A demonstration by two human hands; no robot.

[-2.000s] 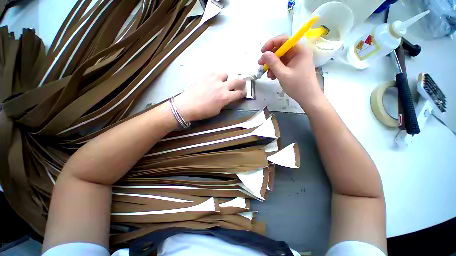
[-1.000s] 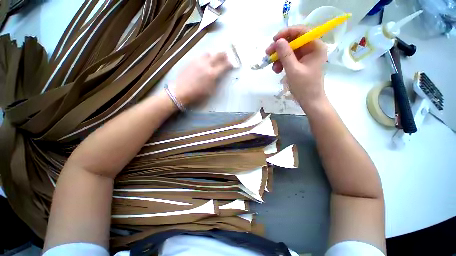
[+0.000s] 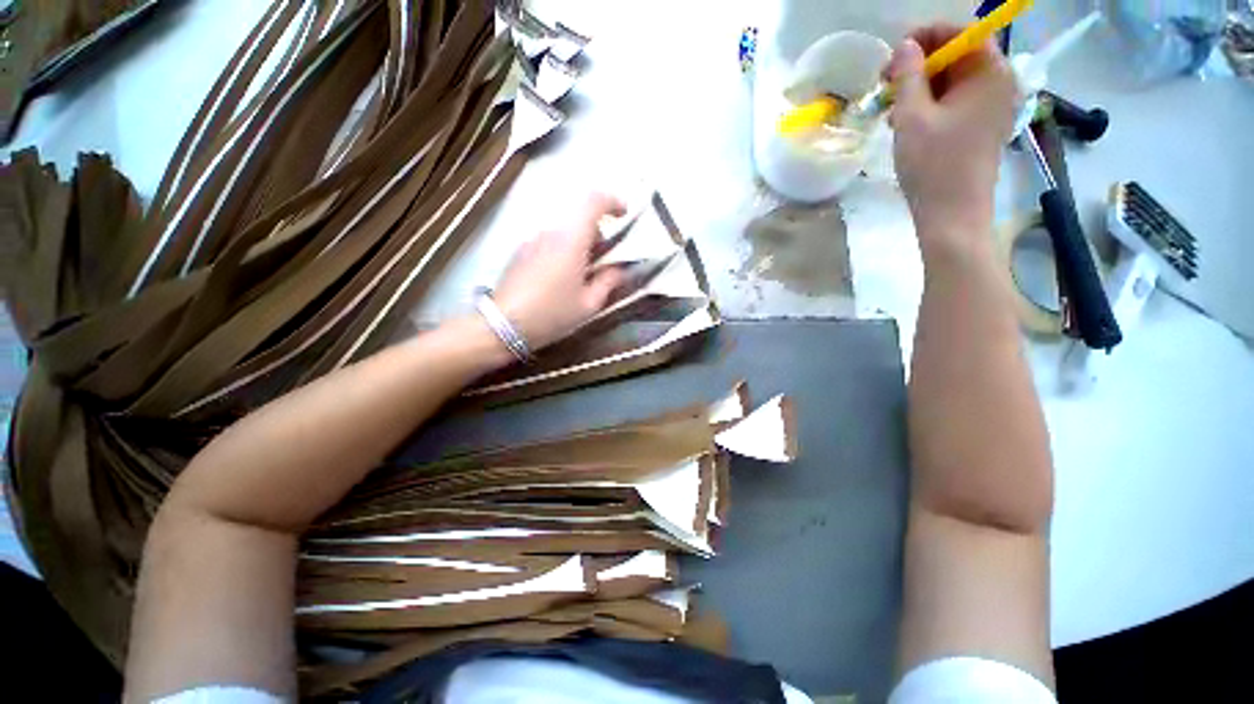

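My left hand [image 3: 557,275] is at the board's far edge, its fingers on white-faced flared ends [image 3: 677,275] of brown leather straps. My right hand [image 3: 949,131] holds the yellow-handled glue brush [image 3: 974,39] like a pen, its tip at the mouth of the white glue pot [image 3: 814,172]. A second yellow brush [image 3: 811,116] rests in the pot. More straps [image 3: 550,468] lie over the dark grey board [image 3: 811,536], flared ends pointing right. The large strap bundle [image 3: 206,261] spreads at the left, gathered by the board.
At the right are a glue bottle partly hidden behind my right hand, a masking tape roll [image 3: 1026,275], a black-handled tool [image 3: 1078,268] and a white brush with dark bristles [image 3: 1155,227]. A stained sheet [image 3: 798,261] lies beyond the board. Brown pieces [image 3: 48,41] lie upper left.
My right hand has moved up and right, taking the brush to the pot. My left hand has moved onto strap ends, and several straps have shifted from the board's group toward its far edge.
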